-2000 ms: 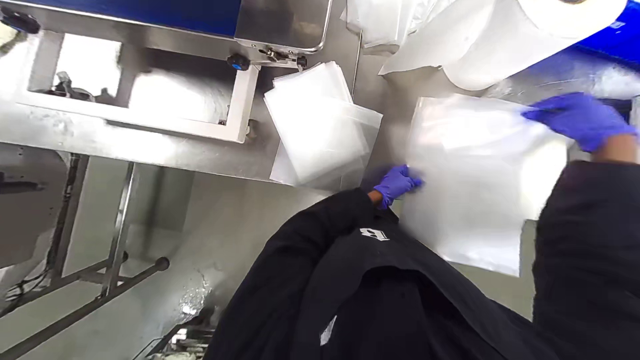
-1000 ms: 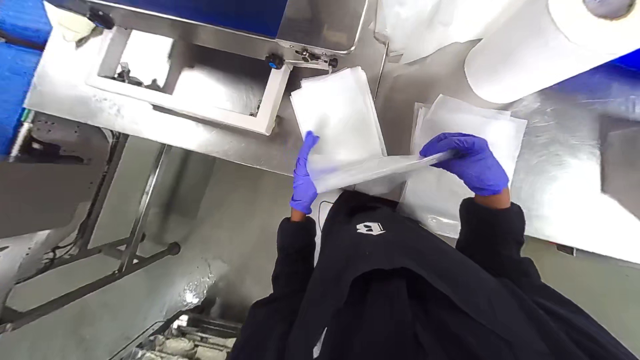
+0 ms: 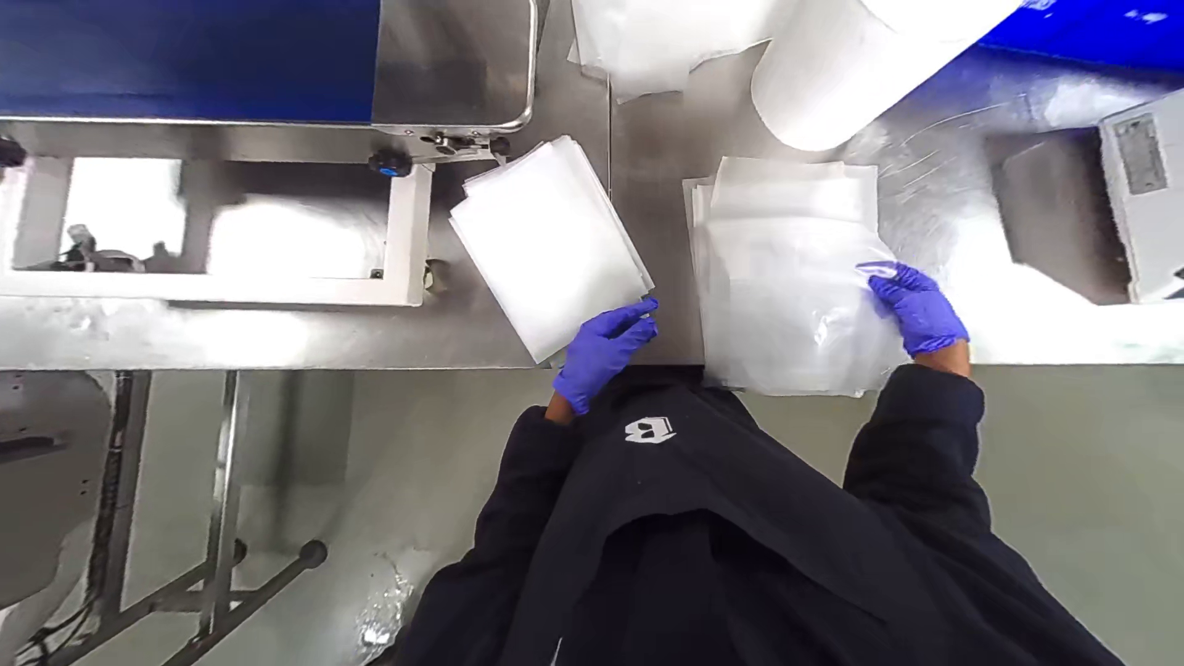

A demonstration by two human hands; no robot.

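My left hand [image 3: 603, 353], in a purple glove, lies at the lower right corner of a stack of white sheets [image 3: 550, 245] on the steel table. Its fingers point right and look close together; whether they grip a sheet cannot be told. On the right lies a pile of translucent plastic bags [image 3: 786, 287], its near edge hanging slightly over the table edge. My right hand [image 3: 918, 305], gloved too, pinches the right edge of the top bag, where the film is wrinkled between thumb and fingers.
A machine with a blue top [image 3: 185, 60] and a white frame [image 3: 407, 236] stands at the left. Behind the bags are a large white roll [image 3: 832, 74] and loose white film [image 3: 666, 42]. A white box-shaped device [image 3: 1147, 199] stands at the far right. The steel table's front edge [image 3: 388, 356] runs before me.
My right hand has moved right, from above the gap between the stacks to the bag pile. The piece held between both hands a second ago is no longer between them. My left hand is now lower on the left stack.
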